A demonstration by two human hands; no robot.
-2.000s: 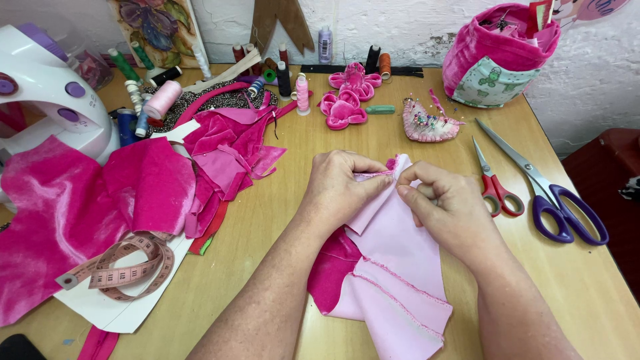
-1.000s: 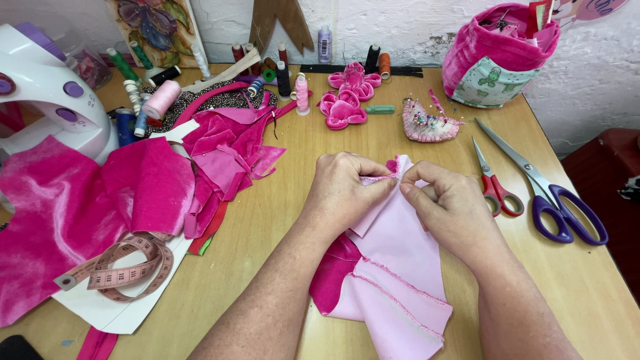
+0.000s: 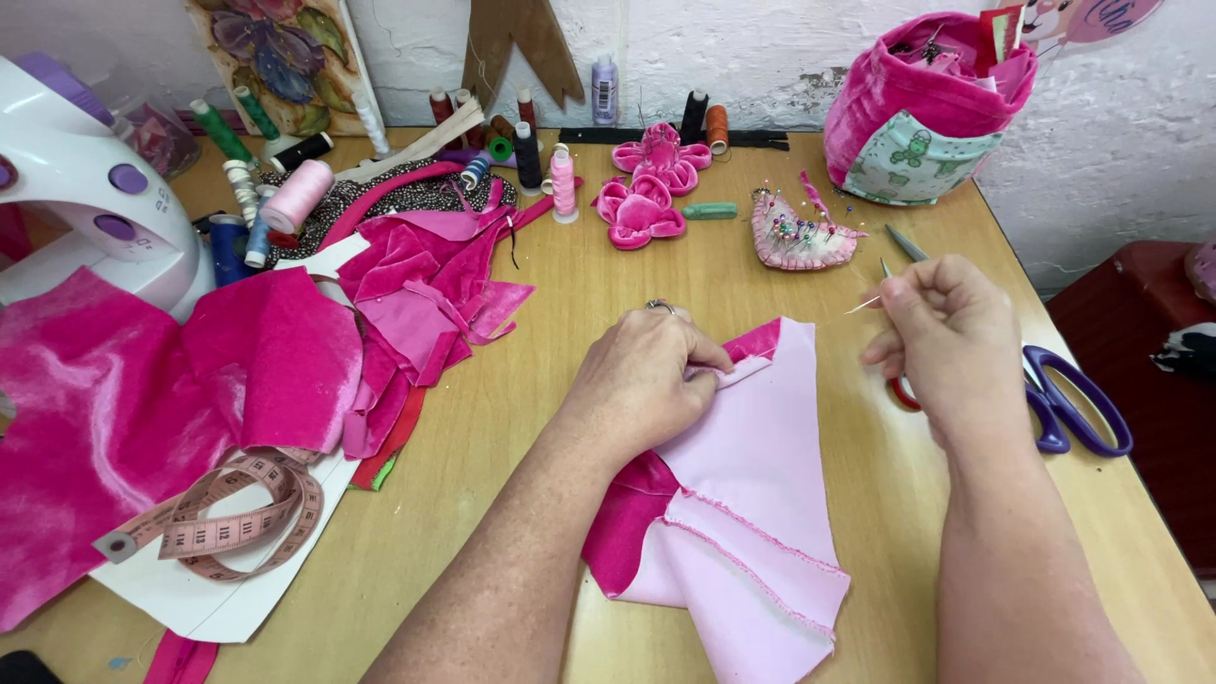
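Observation:
My left hand (image 3: 651, 380) pinches the folded upper edge of a pink velvet piece (image 3: 750, 456), whose pale backing faces up and shows two raised seams. Deep pink velvet shows at its left side and top corner. To the right, above the table, my right hand (image 3: 950, 332) holds a sewing needle (image 3: 863, 305) between thumb and fingers. A fine thread is faintly visible between the needle and the cloth. Beyond the cloth lies a pincushion (image 3: 806, 237) with many coloured pins. Partly hidden behind my right hand are the red-handled scissors (image 3: 902, 393) and the purple-handled scissors (image 3: 1078, 404).
At the left stand a white sewing machine (image 3: 114, 190), pink velvet pieces (image 3: 266, 370) and a coiled tape measure (image 3: 237, 518). Thread spools (image 3: 563, 185), fabric flowers (image 3: 641, 211) and a green clip-like object (image 3: 710, 211) lie along the back. A pink fabric basket (image 3: 855, 109) stands at the back right.
My right hand has moved away from the cloth to the right, and the needle now shows in it. The hands were together at the cloth's upper edge before; my left hand still holds that edge.

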